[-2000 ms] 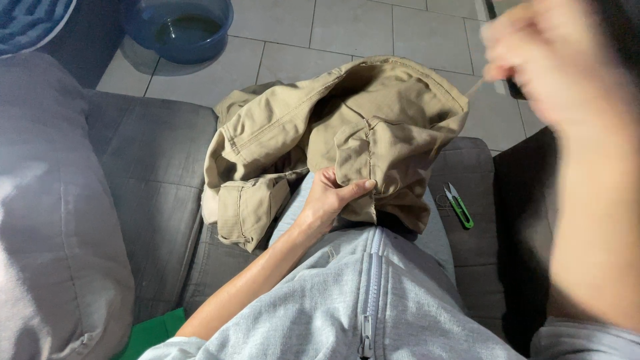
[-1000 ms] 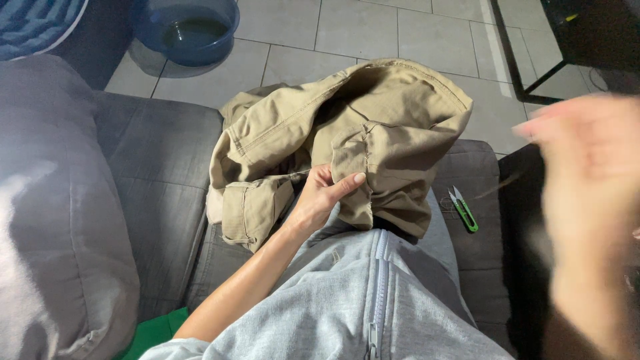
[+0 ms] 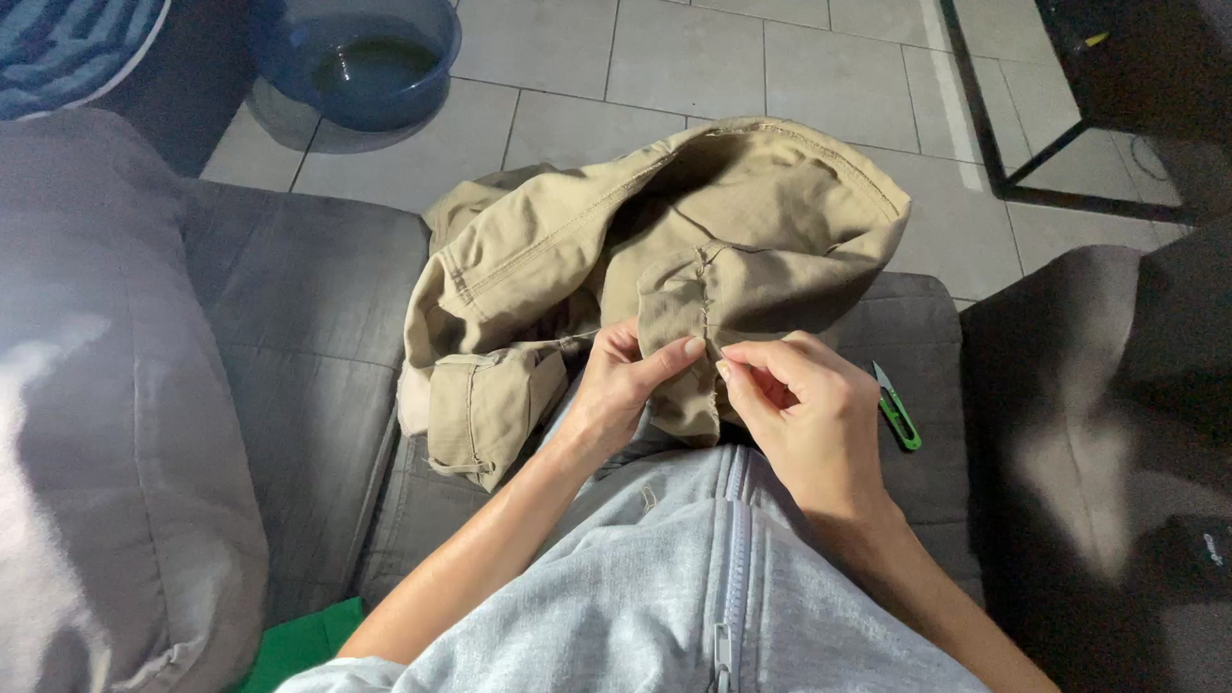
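A khaki cloth garment (image 3: 770, 207) lies bunched across my lap, with a rough stitched seam running down its near part. My left hand (image 3: 630, 380) pinches the folded fabric just left of that seam, thumb on top. Thumb and forefinger of my right hand (image 3: 804, 399) are pinched together at the seam's right side; whatever is between them is too small to make out, perhaps a needle. Green-handled thread snips (image 3: 898, 409) rest on the grey seat cushion, to the right of my right hand.
On the tiled floor (image 3: 683, 58) stands a blue translucent basin (image 3: 361, 67) with liquid in it. A light grey pillow (image 3: 106, 385) is at the left, and a green item (image 3: 306, 645) lies beside it. Dark upholstery (image 3: 1078, 404) rises at the right, near a black metal frame (image 3: 1006, 183).
My right hand, raised at the right with a thread in the earliest frame, has come down and left to the seam beside my left hand. My left hand keeps its hold on the fabric.
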